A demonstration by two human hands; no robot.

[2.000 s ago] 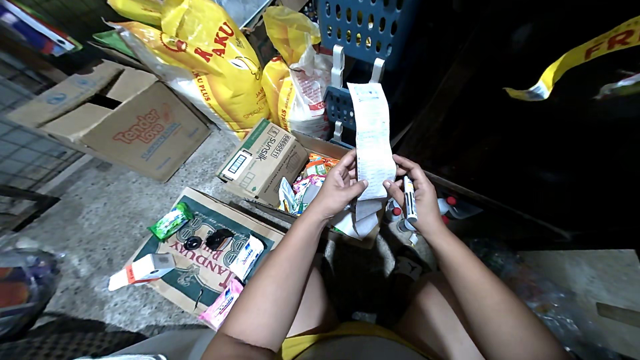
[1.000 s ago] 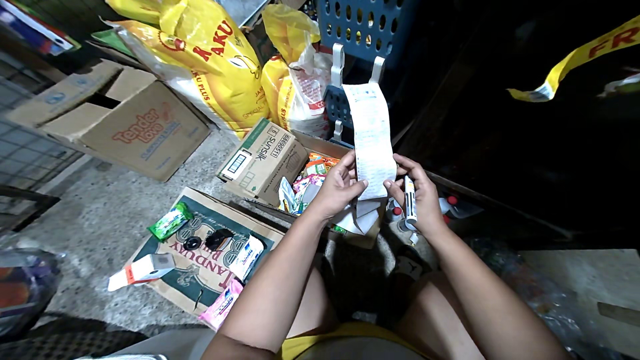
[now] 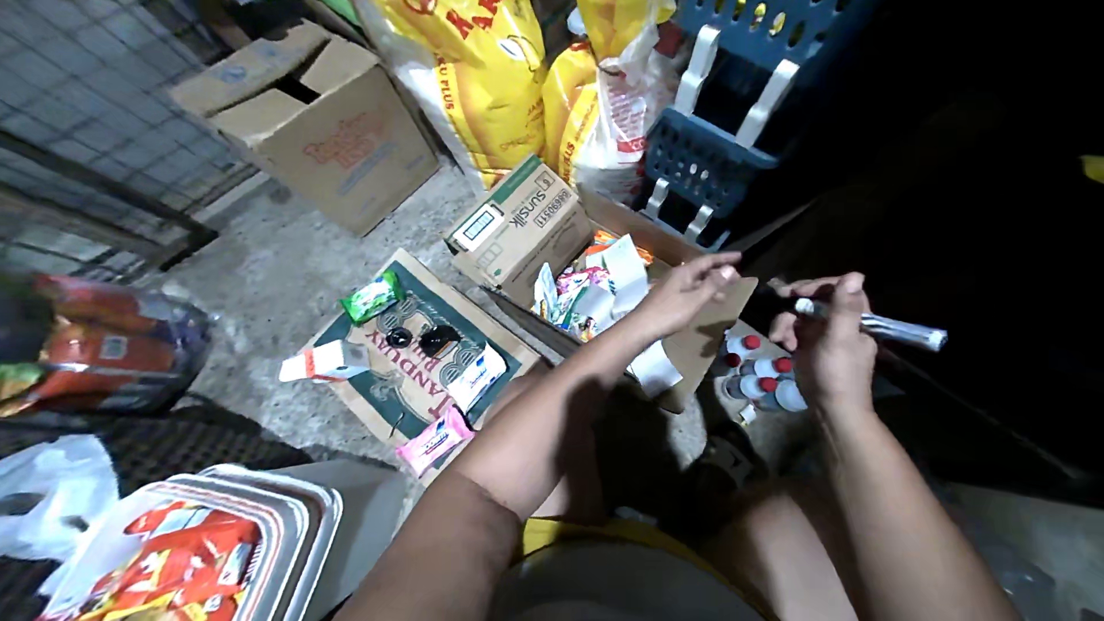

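My left hand (image 3: 693, 289) is over the open cardboard box, fingers apart and pointing right, with nothing seen in it. My right hand (image 3: 835, 341) is to its right, closed around a marker pen (image 3: 901, 329) that points out to the right. A long strip of white paper (image 3: 623, 267) lies over colourful packets (image 3: 586, 289) in the open box, and its lower end (image 3: 655, 366) shows below my left forearm. Beneath my right hand, bottles with red caps (image 3: 768, 377) stand on the floor.
A flattened carton (image 3: 405, 345) bears sachets and a small white box (image 3: 326, 360). Behind are a Sunsilk carton (image 3: 526, 220), an open box (image 3: 345, 155), yellow sacks (image 3: 492, 95) and blue plastic baskets (image 3: 707, 164). A tub (image 3: 293, 526) with red packets is at the lower left.
Both hands held the paper strip up before; now it lies in the box, let go. My hands have moved apart, the pen still in the right one. The view has shifted.
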